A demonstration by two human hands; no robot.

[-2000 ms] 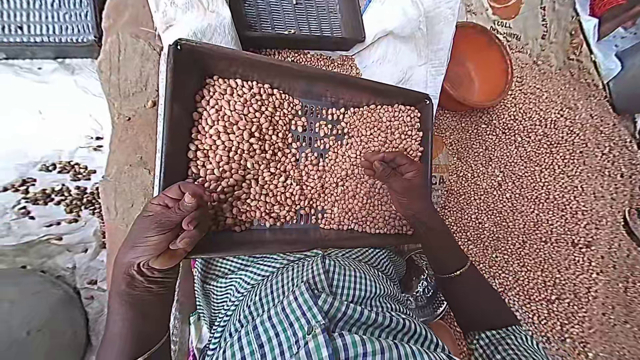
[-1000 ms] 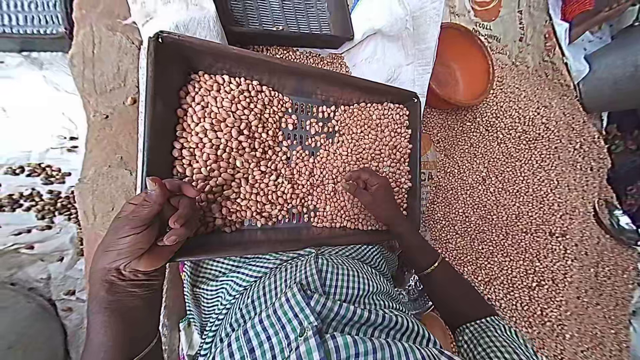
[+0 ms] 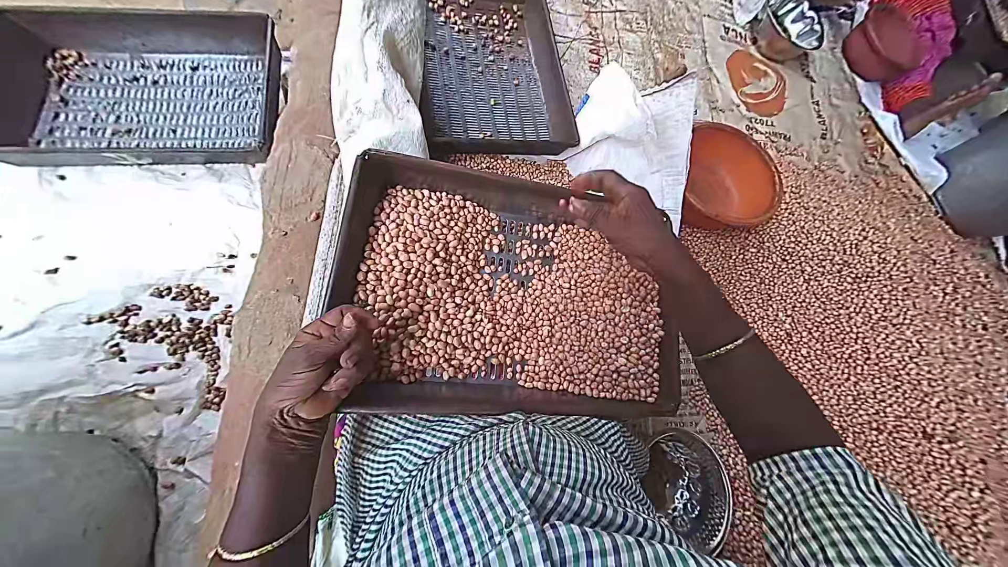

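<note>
A dark slotted plastic tray [image 3: 512,405] lies in front of my checked garment, holding shelled peanuts [image 3: 441,276] in its left and right parts; slots show between them. My left hand [image 3: 335,362] is at the tray's left side, fingers curled and thumb near the fingertips over the nuts. Whether it grips anything is unclear. Over the far right rim is my right hand [image 3: 618,209], thumb and fingers drawn together with a small pale-green speck between them. What it holds, if anything, cannot be made out.
Another slotted tray [image 3: 563,102] with some nuts stands beyond. A third tray [image 3: 272,87] is at the far left, above dark nuts [image 3: 181,331] on a white sheet. An orange bowl [image 3: 732,177], a peanut heap [image 3: 882,315], a metal bowl [image 3: 693,496] and another person's hand [image 3: 953,102] are at right.
My right hand has moved from over the peanuts at the tray's right part to its far right rim. My left hand stays at the left side. The view has shifted.
</note>
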